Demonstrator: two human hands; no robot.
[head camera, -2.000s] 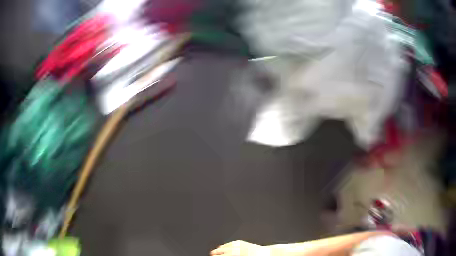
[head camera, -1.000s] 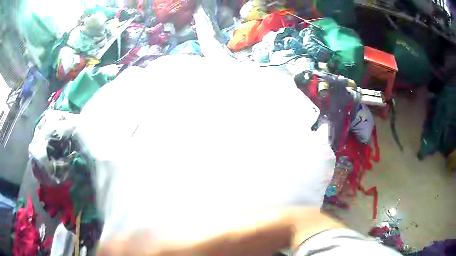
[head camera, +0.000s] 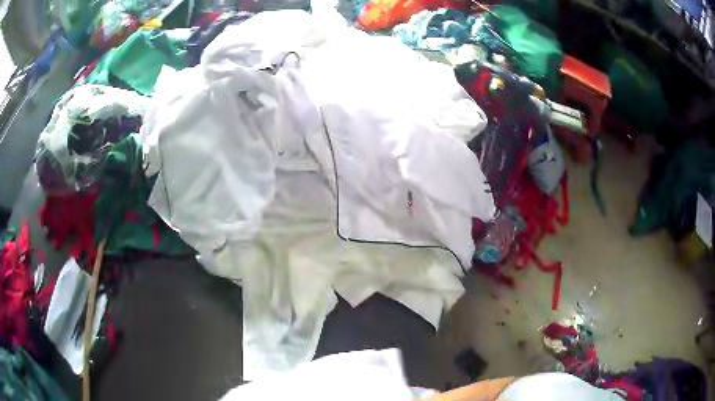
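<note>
A white garment with thin dark piping (head camera: 408, 180) lies loosely heaped over other white cloth on the dark tabletop. The piping runs down its front and curves along its lower edge, with a small dark and red mark on the panel. Another white piece (head camera: 337, 377) shows at the bottom edge. My right forearm (head camera: 474, 389) comes in from the bottom right beside that piece. My right hand does not show; whether it grips the cloth is hidden. My left hand is out of the picture.
The dark tabletop (head camera: 172, 321) has a long thin tan stick (head camera: 94, 313) along its left side. Green, red and white scraps lie at left and behind. Red strips (head camera: 553, 274) hang at right above the pale floor, near an orange stool (head camera: 586, 82).
The white cloth that filled the middle a second ago now lies lower and crumpled, with its piping visible. My right arm has moved down and mostly out of the picture.
</note>
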